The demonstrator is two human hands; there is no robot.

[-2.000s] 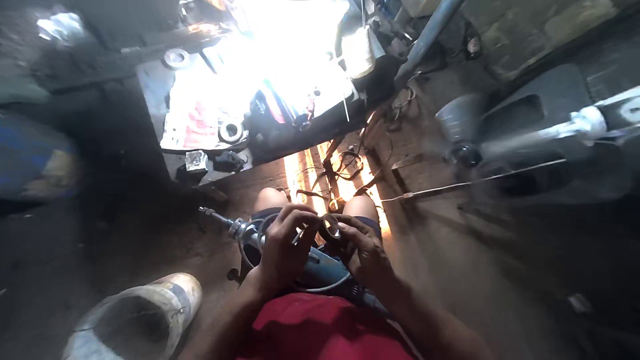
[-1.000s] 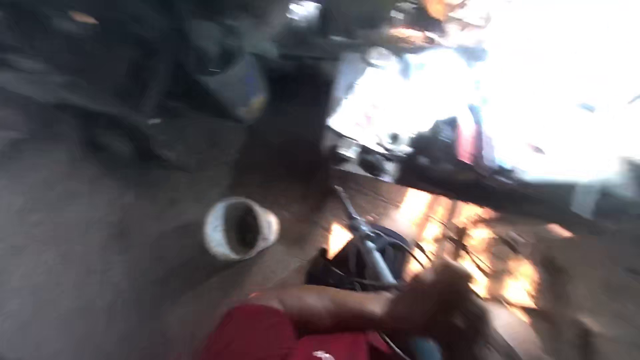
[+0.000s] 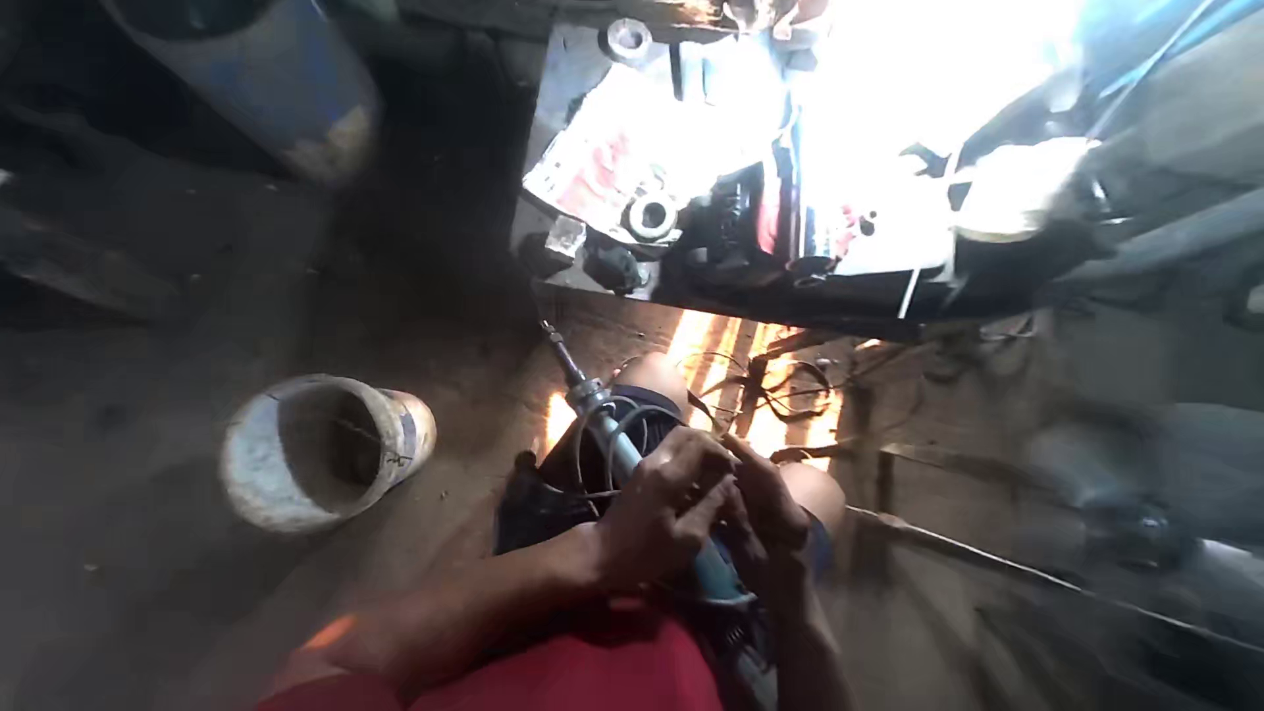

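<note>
My left hand (image 3: 664, 509) and my right hand (image 3: 765, 494) meet above my lap, fingers bent toward each other. Between the fingertips there may be a small piece, but blur and shadow hide what it is. Under the hands, a blue-grey handheld power tool with a long body (image 3: 616, 444) lies across my thighs, its narrow metal tip pointing up and left. A grey cable (image 3: 583, 449) loops round the tool's body beside my left hand.
Ahead stands a cluttered, brightly lit workbench (image 3: 583, 59) with metal rings (image 3: 653, 214) and a small block (image 3: 566, 238). A dirty white bucket (image 3: 403, 434) is on the floor at left, and a blue barrel (image 3: 286, 89) beyond. A thin rod (image 3: 978, 560) crosses the right side.
The view has swung left and partly back. Two seconds ago a small ring-like metal piece showed between my hands; now it cannot be made out. The hands remain together over the tool.
</note>
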